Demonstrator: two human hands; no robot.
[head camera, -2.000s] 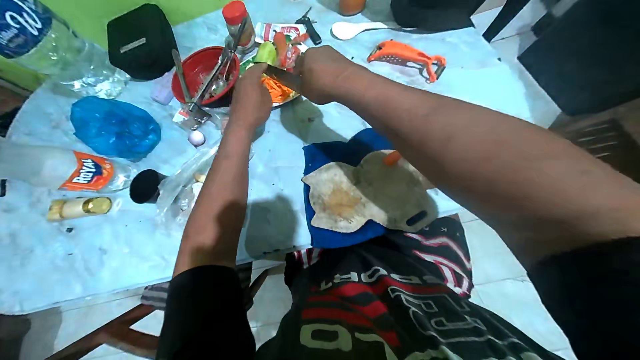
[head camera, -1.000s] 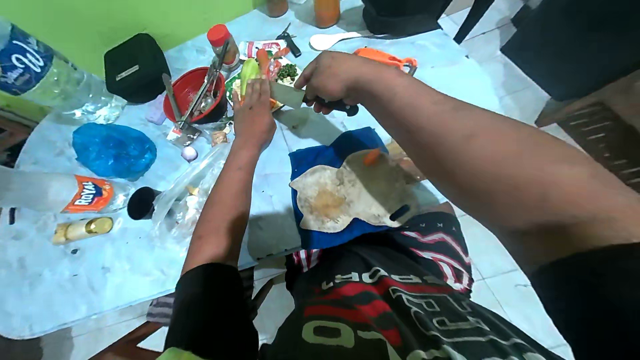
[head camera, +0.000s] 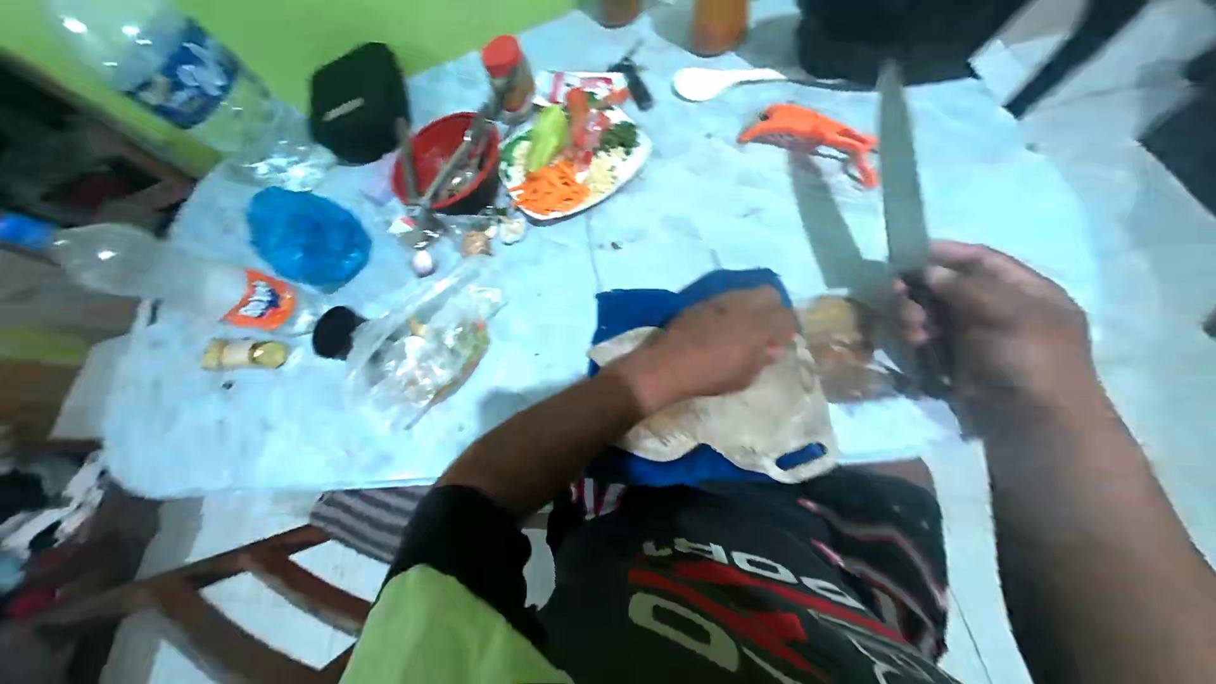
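My right hand (head camera: 997, 323) grips a kitchen knife (head camera: 901, 180) by its dark handle, blade pointing up and away from me, at the table's right. My left hand (head camera: 727, 342) lies over the worn, pale cutting board (head camera: 750, 418), which rests on a blue cloth (head camera: 636, 309); whether its fingers hold anything is hidden. Right of the board is a brownish thing (head camera: 836, 337), blurred, perhaps in clear plastic. Farther back, a white plate (head camera: 570, 211) holds shredded carrot (head camera: 551, 188), a green pepper (head camera: 548, 138), chopped greens and other cut food.
Left of the plate stands a red bowl (head camera: 446, 142) with utensils. An orange peeler (head camera: 807, 128) and a white spoon (head camera: 712, 82) lie at the back right. A clear plastic bag (head camera: 427, 351), a blue bag (head camera: 309, 237) and plastic bottles (head camera: 161, 275) occupy the left side.
Both hands have left the plate. My left hand has come back to the cutting board, and my right hand has moved right and nearer with the knife, its blade now pointing up.
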